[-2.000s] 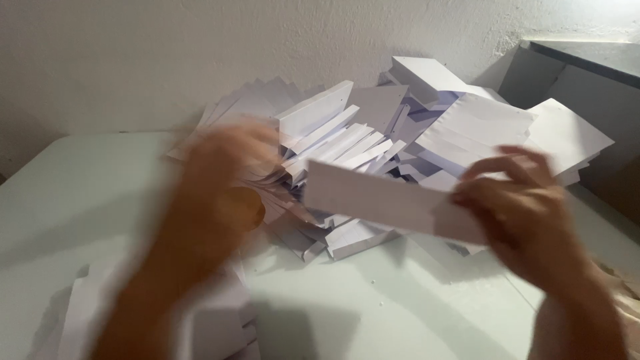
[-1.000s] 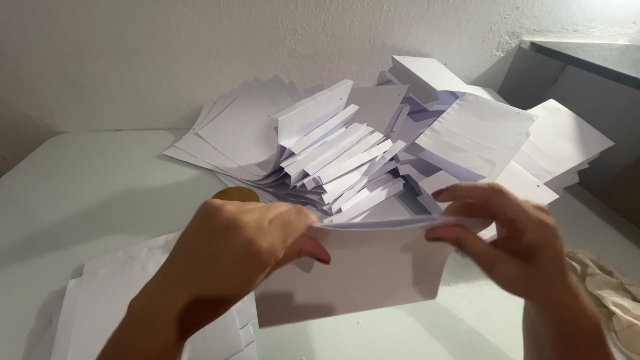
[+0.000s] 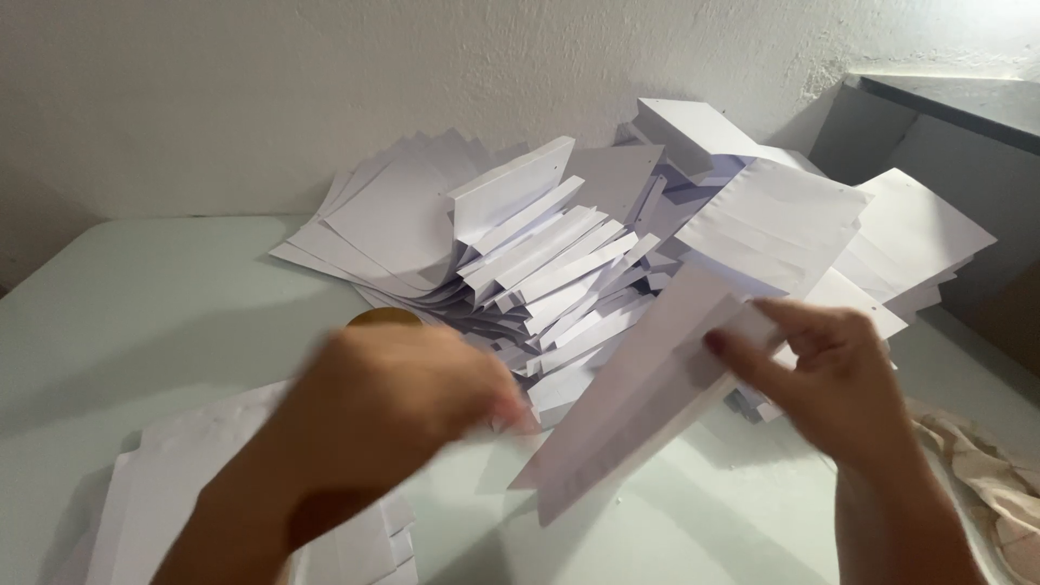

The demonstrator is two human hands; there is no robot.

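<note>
My right hand (image 3: 812,366) pinches one end of a folded white paper piece (image 3: 634,398), possibly an envelope or bag, which slants down to the left above the table. Blurred, my left hand (image 3: 422,390) is beside its lower end; whether its fingers touch the paper is unclear. Behind both hands lies a heap of folded white paper pieces (image 3: 561,260) with narrow folded edges upright. A fan of flat white sheets (image 3: 390,211) spreads at the heap's left. Partly behind my left hand is a round brownish-yellow object (image 3: 383,317).
A stack of white paper pieces (image 3: 187,439) lies at the lower left of the pale green table (image 3: 162,284). More white folded papers (image 3: 772,219) are piled at the right, beside a grey panel (image 3: 959,179). Crumpled beige cloth (image 3: 987,479) lies at the lower right. A rough wall stands behind.
The paper piece, level between both hands one second ago, now slants down from my right hand. My left hand has changed its pose beside it.
</note>
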